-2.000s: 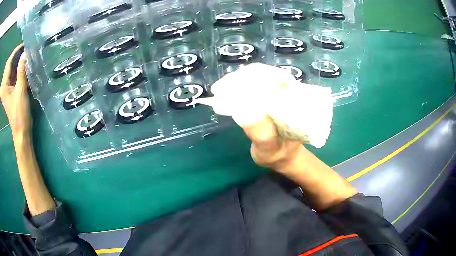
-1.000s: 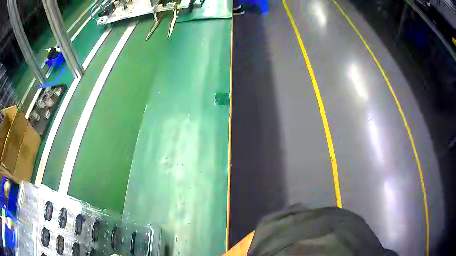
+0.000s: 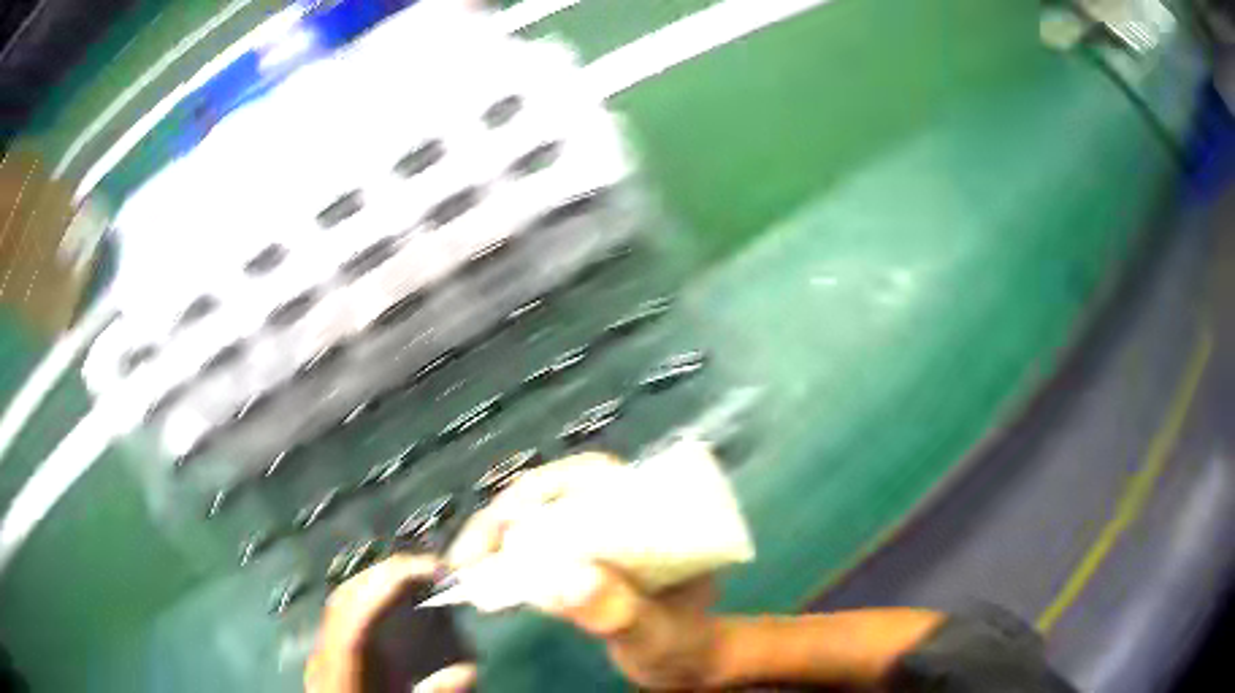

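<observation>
The picture is blurred. My right hand (image 3: 630, 609) holds a pale yellow squeeze bottle (image 3: 691, 521); its thin pale nozzle (image 3: 454, 593) points left, close to my left hand. My left hand (image 3: 352, 616) is at the bottom, partly cut off by the edge, curled around a small dark object (image 3: 413, 643). Just beyond both hands lies the clear tray (image 3: 183, 501) with rows of round black parts (image 3: 508, 470). Its far half glares white. Whether the nozzle touches the dark object I cannot tell.
A blue bin (image 3: 271, 61) lies beyond the tray at the upper left. A brown cardboard box (image 3: 34, 237) is at the far left. The green work surface (image 3: 867, 352) with white stripes spreads around the tray. The grey floor with a yellow line (image 3: 1131, 501) is at the right.
The view has swung back from the floor and aisle to the tray. Both hands are now close together near the tray's near edge; two seconds ago my left hand was at the tray's left edge.
</observation>
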